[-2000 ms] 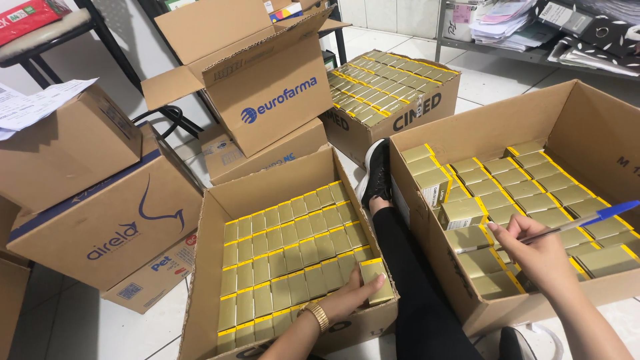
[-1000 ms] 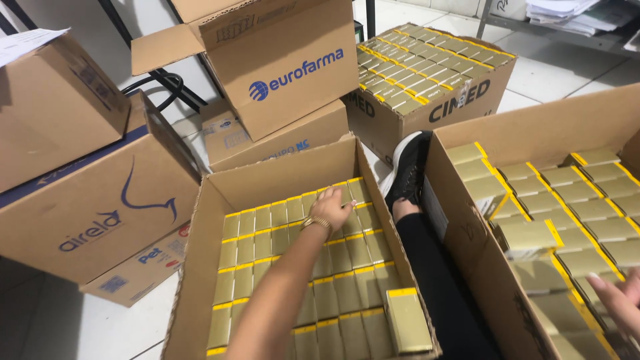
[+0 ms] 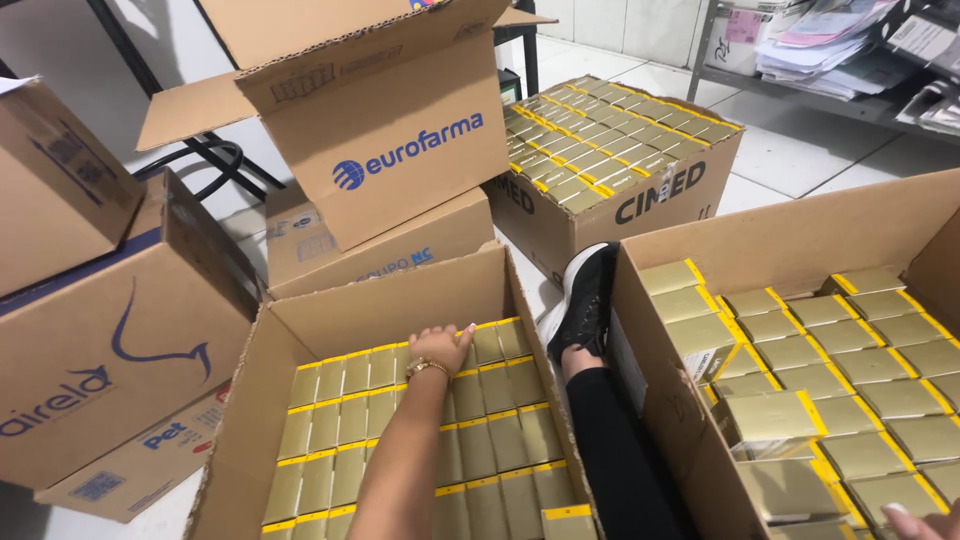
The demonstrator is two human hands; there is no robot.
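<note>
My left hand (image 3: 439, 349), with a gold bracelet at the wrist, rests palm down on the far rows of gold and yellow small cartons (image 3: 371, 409) in the middle cardboard box (image 3: 390, 292). Its fingers are slightly spread and I see nothing held. One carton (image 3: 568, 523) sits raised above the others at that box's near right corner. At the lower right edge only fingertips of my right hand (image 3: 919, 521) show, over more gold cartons (image 3: 795, 416) in the right cardboard box (image 3: 787, 217). Whether it holds anything is hidden.
A full box of gold cartons (image 3: 652, 199) stands behind. An open-flapped box (image 3: 420, 165) rests on another box (image 3: 375, 247). More boxes (image 3: 112, 337) are stacked at the left. My black shoe (image 3: 589, 300) and leg lie between the two near boxes. A metal shelf (image 3: 825, 112) holds papers.
My left hand has gone from the carton at the middle box's near right corner to its far rows. My right hand, earlier seen with a blue pen, has moved mostly out of view.
</note>
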